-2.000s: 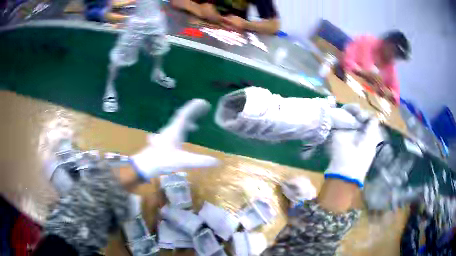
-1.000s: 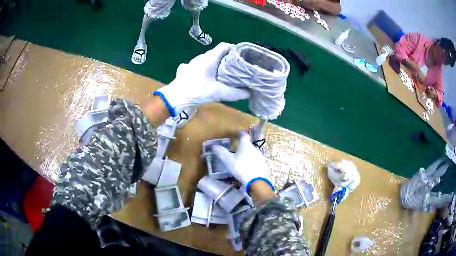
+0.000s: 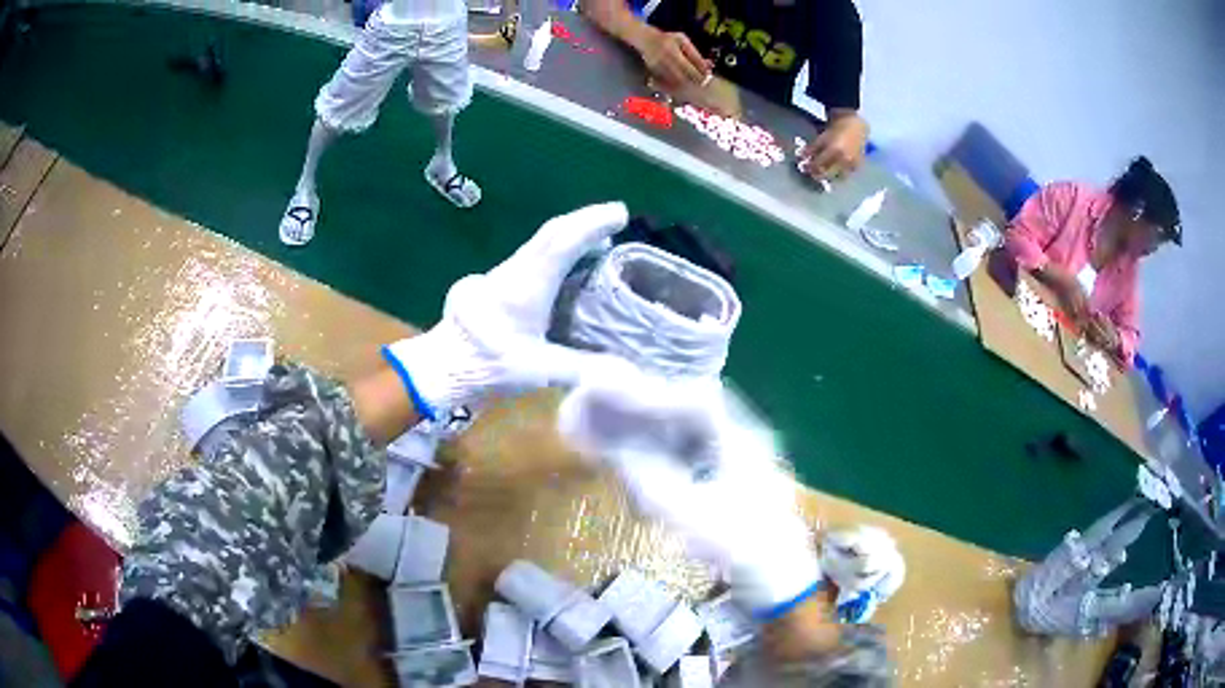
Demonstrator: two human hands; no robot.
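Note:
A pale grey figure lower body (image 3: pixel 652 316) stands upright at centre, its oval open waist facing up. My left hand (image 3: pixel 517 316), in a white blue-cuffed glove, grips the left side of its shorts. My gloved right hand (image 3: pixel 732 497) is motion-blurred just below and in front of it, holding a blurred grey waist insert (image 3: pixel 652 423). The figure's legs are mostly hidden behind my hands. Loose waist inserts (image 3: pixel 531 638) lie on the bench below my hands.
Brown bench (image 3: pixel 148 309) borders the green belt (image 3: pixel 860 403). A leg section (image 3: pixel 390 81) stands on the belt; others (image 3: pixel 1075 585) cluster at right. The glove-wrapped hammer head (image 3: pixel 863 565) lies beside my right wrist. Two people sit across the belt. A red stool (image 3: pixel 74 578) is at left.
My right hand has risen from the insert pile with an insert, up to the open waist. My left hand still holds the lower body. The view has shifted, showing more of the far side.

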